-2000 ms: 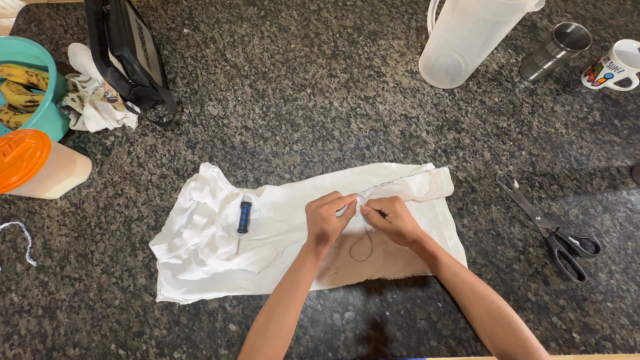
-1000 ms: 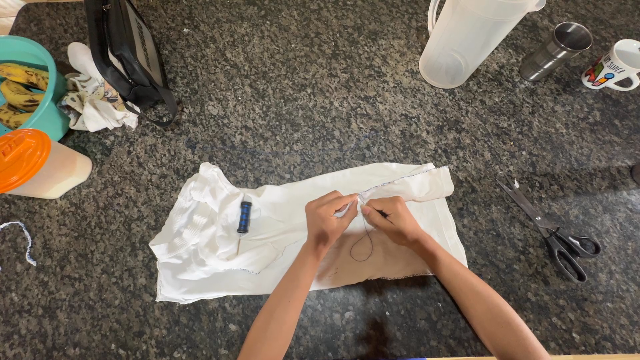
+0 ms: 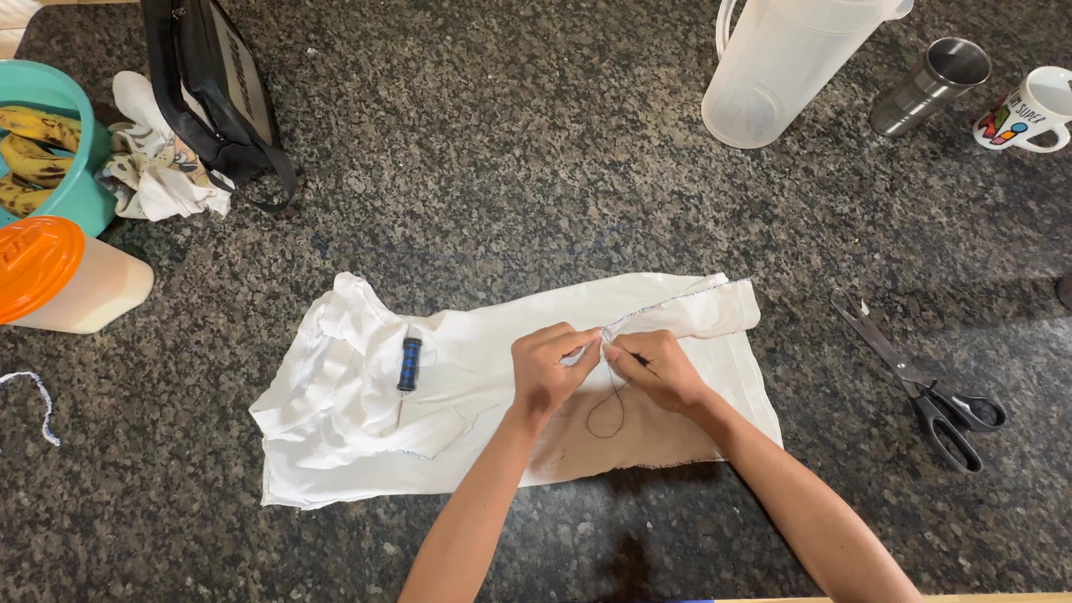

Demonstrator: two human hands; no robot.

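Note:
A white cloth garment (image 3: 469, 335) lies spread on the granite counter. My left hand (image 3: 553, 364) pinches its stitched edge near the middle. Right beside it, the fingertips of my right hand (image 3: 657, 368) are closed at the same spot; a needle is too small to make out there. A dark thread (image 3: 605, 435) hangs in a loop below the fingers, over the cloth. Dark stitches run along the edge toward the upper right. On the garment's left part rests a dark blue spool of thread (image 3: 409, 364), with a thin metal shaft below it.
Black-handled scissors (image 3: 921, 389) lie open to the right. Farther back are a plastic pitcher (image 3: 770, 75), a steel cup (image 3: 925, 88) and a mug (image 3: 1022, 113). At left stand a black bag (image 3: 218, 92), a teal bowl (image 3: 92, 159) of bananas, a crumpled cloth (image 3: 159, 176) and an orange-lidded container (image 3: 109, 285).

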